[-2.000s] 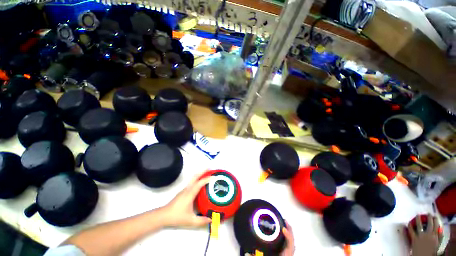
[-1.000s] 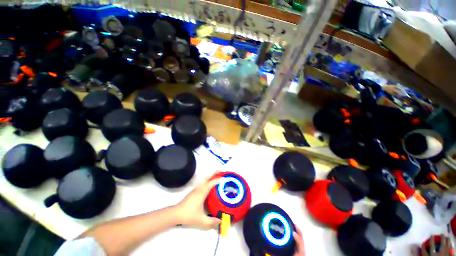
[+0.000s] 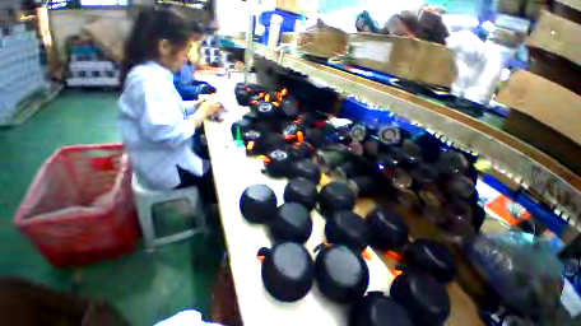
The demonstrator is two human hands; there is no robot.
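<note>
No hand of mine shows; the view has swung to the left along the bench. Nearest in front of me, several black Bluetooth speakers (image 3: 288, 271) stand on the white bench (image 3: 245, 279) with their flat dark ends up. One more black speaker (image 3: 341, 272) stands beside it to the right. Small orange tabs show at some of them. The red speaker and the black speaker with lit rings are out of the picture. A white patch, perhaps my sleeve (image 3: 188, 318), is cut off by the bottom edge.
A person (image 3: 156, 121) in a light blue jacket sits on a white stool (image 3: 167, 202) at the bench's left side, both hands at the bench. A red crate (image 3: 73, 232) stands on the green floor. A shelf edge (image 3: 408, 105) with cardboard boxes runs behind the speakers. A clear plastic bag (image 3: 519, 267) lies at right.
The view has turned far to the left. My hands, the lit speakers and the metal post by them have left the picture; the seated person, crate and floor have come in.
</note>
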